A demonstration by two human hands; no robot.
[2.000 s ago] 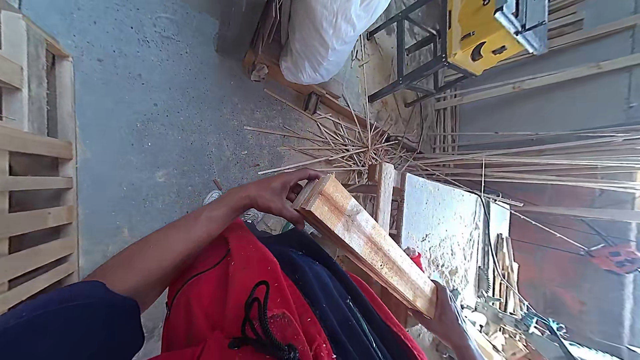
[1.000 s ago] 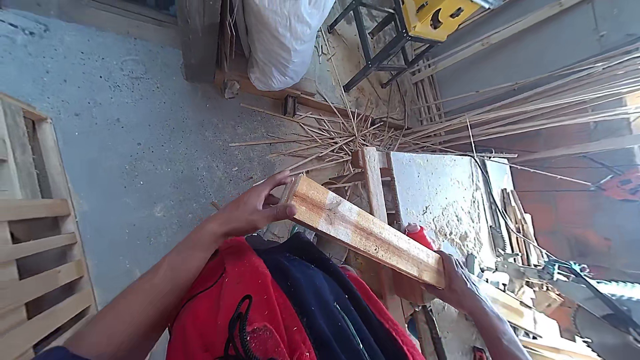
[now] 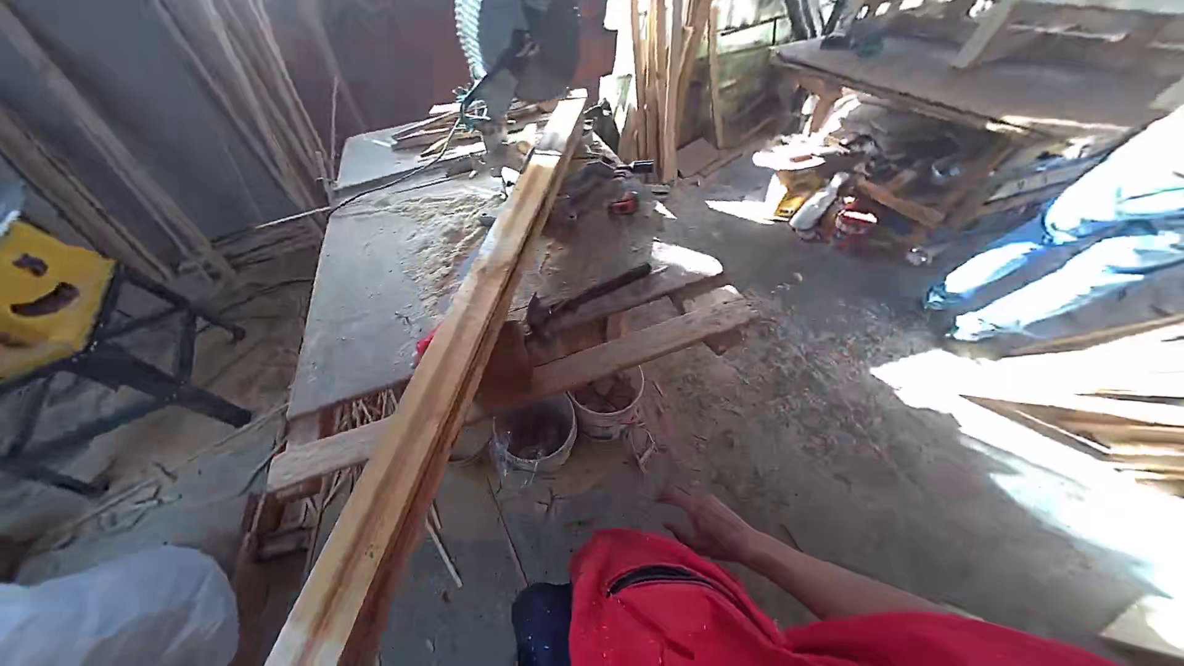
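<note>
A long wooden beam [image 3: 444, 370] runs from the lower left edge of the view up over a dusty workbench [image 3: 356, 305]. Its far end lies near a power saw [image 3: 541, 55] at the back of the bench, and its near end is cut off by the frame. My right hand [image 3: 708, 523] hangs low, to the right of the beam and apart from it, fingers spread and nothing in them. My left hand is out of view, so whether it touches the beam is hidden.
Buckets [image 3: 536, 435] stand below the bench's front rail [image 3: 638, 347]. To the left are a yellow tool [image 3: 51, 301] on a black stand and a white sack [image 3: 120, 606]. A person's jeans-clad legs [image 3: 1064, 250] and stacked wood [image 3: 1110, 421] are at the right.
Both my hands were on a wooden beam; my right hand now has none in it, and my left hand has left view. The view has swung strongly towards the bench and saw.
</note>
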